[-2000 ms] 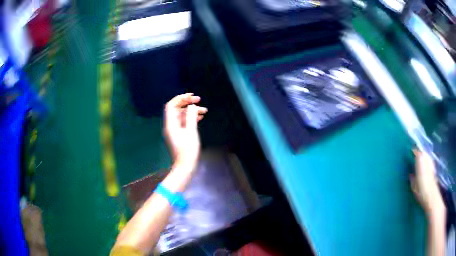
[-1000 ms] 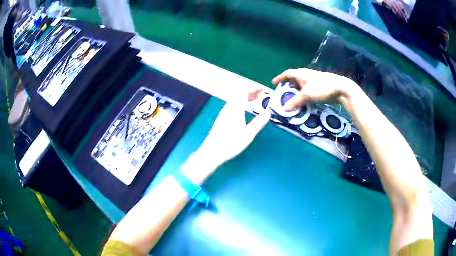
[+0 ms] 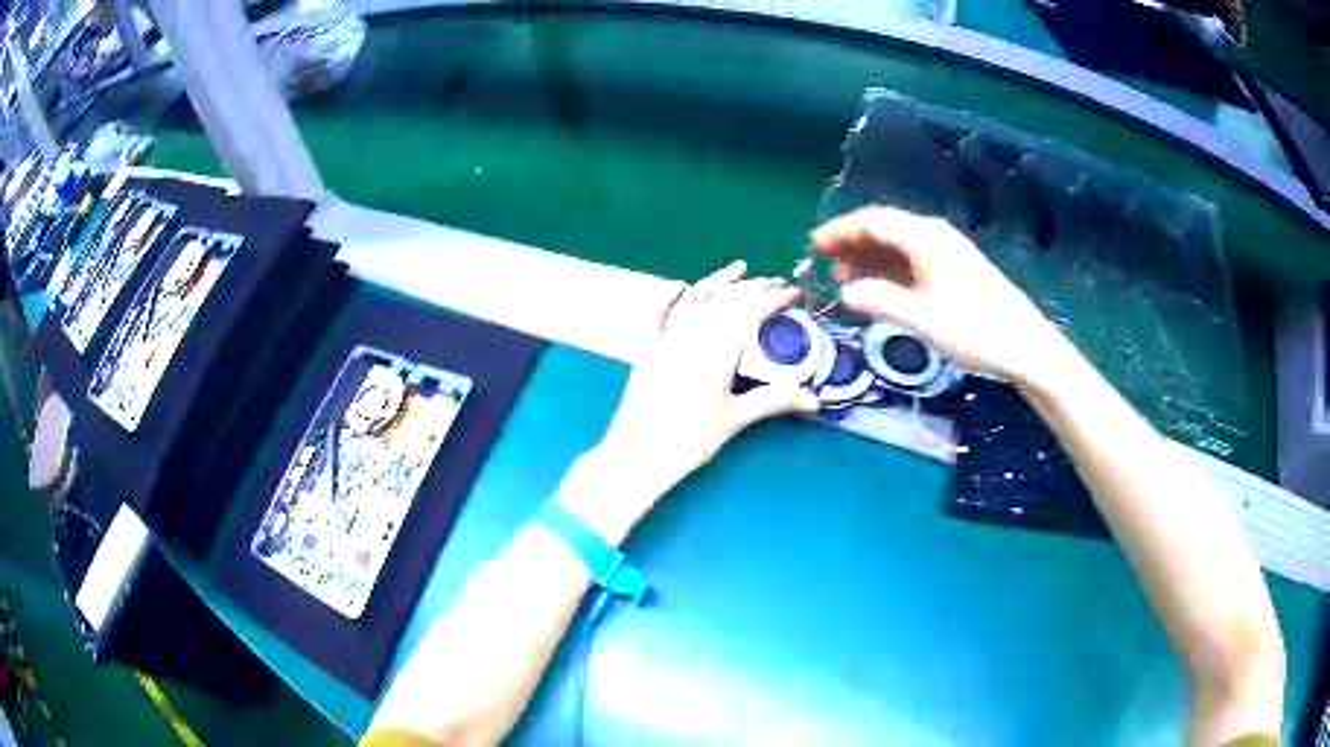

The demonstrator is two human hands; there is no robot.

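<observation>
My left hand [image 3: 697, 365], with a blue wrist strap [image 3: 591, 549], grips a round cooling fan [image 3: 788, 345] between thumb and fingers at the back of the bench. My right hand [image 3: 893, 277] is just above and right of it, its thumb and fingertips close together near the fan's thin wire; whether they pinch the wire is too small to tell. More fans [image 3: 901, 355] with silver-white housings and dark centres lie grouped beside it. A device chassis with mainboard [image 3: 365, 479] lies on a black foam pad [image 3: 503, 365] at the left.
A black screw tray [image 3: 1021, 464] with bright specks is right of the fans. A clear plastic sheet [image 3: 1050, 248] stands behind them. Stacked foam pads [image 3: 270, 314] with more chassis [image 3: 164, 329] are at the far left. A pale rail [image 3: 496, 299] runs along the back.
The camera view has shifted. My left hand has closed on a fan that my right hand held. My right hand has moved off that fan to its upper right.
</observation>
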